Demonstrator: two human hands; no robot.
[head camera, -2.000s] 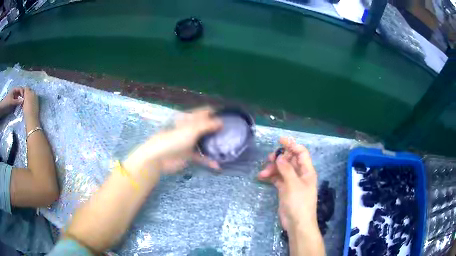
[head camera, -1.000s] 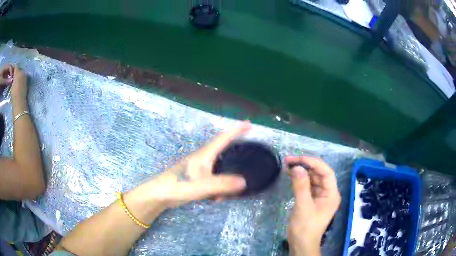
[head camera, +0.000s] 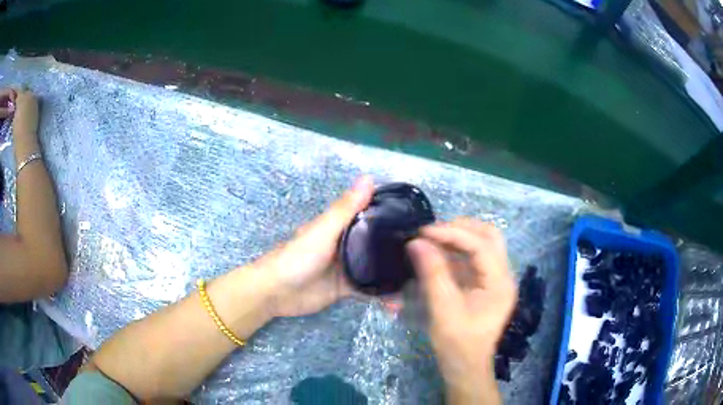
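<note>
A round black housing (head camera: 372, 245), glossy and dish-shaped, is held tilted above the bubble wrap. My left hand (head camera: 317, 257) grips it from the left, fingers at its rim and underneath. My right hand (head camera: 468, 285) is at the housing's right side, thumb and forefinger pinched together at its edge. A small black part was between these fingertips earlier; now the fingertips are blurred against the dark housing, and I cannot tell the part apart. A loose pile of small black parts (head camera: 519, 324) lies on the wrap, partly behind my right hand.
A blue tray (head camera: 564, 316) with small black parts and a white liner stands at the right, beside clear blister packaging (head camera: 699, 316). The green conveyor belt (head camera: 317, 63) runs beyond the bench. A dark green scrap (head camera: 327, 391) lies at the near edge. Another person's arm (head camera: 38, 213) is at left.
My right hand has moved left from beside the housing to its right edge. My left hand has tilted the housing. The housing on the belt has moved almost out of the top edge.
</note>
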